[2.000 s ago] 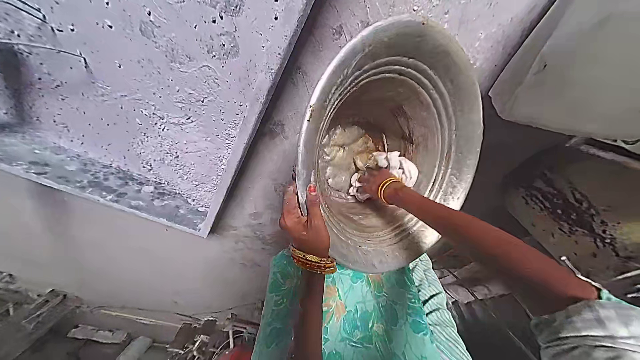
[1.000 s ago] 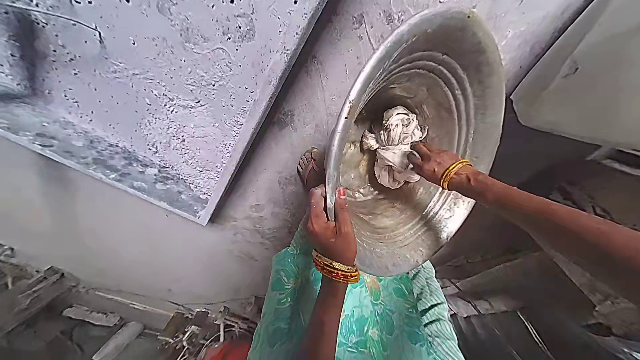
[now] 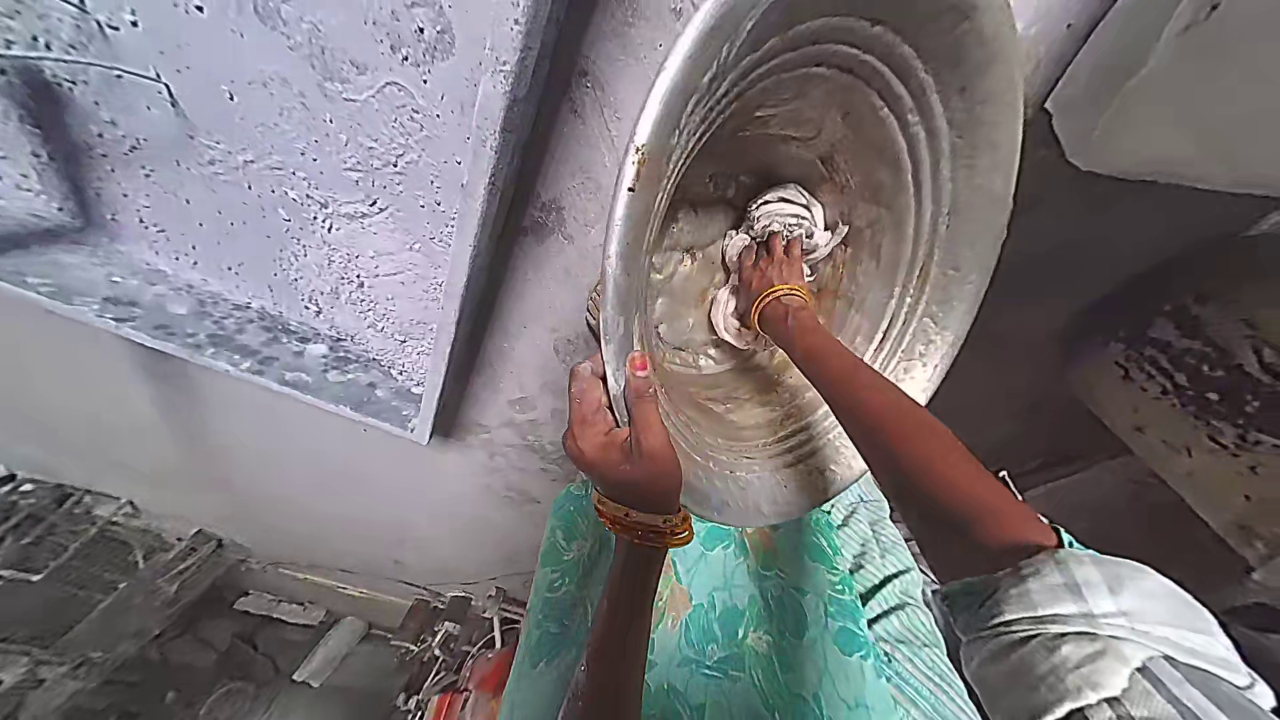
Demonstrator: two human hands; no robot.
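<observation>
A large round metal basin [image 3: 915, 190] is tilted toward me above my lap. My left hand [image 3: 625, 430] grips its near left rim, thumb on the inside and fingers behind. Inside the basin, my right hand [image 3: 772, 275] presses on a bunched white cloth [image 3: 790, 212] against the basin's inner surface. The cloth looks wet, and part of it trails down to the left of the hand. Wet, shiny streaks mark the metal around it. The fingertips of my right hand are partly lost in the folds.
A rough slab or shallow trough with a raised edge [image 3: 465, 250] lies at the left, with a bent wire on it. Wood scraps [image 3: 330, 650] and rubble lie at the lower left. A pale sheet-like object [image 3: 1180, 100] is at the upper right, above a dark-stained surface [image 3: 1210, 370].
Two seconds ago the cloth lay spread in pale liquid low in the basin; now it is bunched. My right hand has moved from the cloth's side onto it. The basin is tipped more steeply.
</observation>
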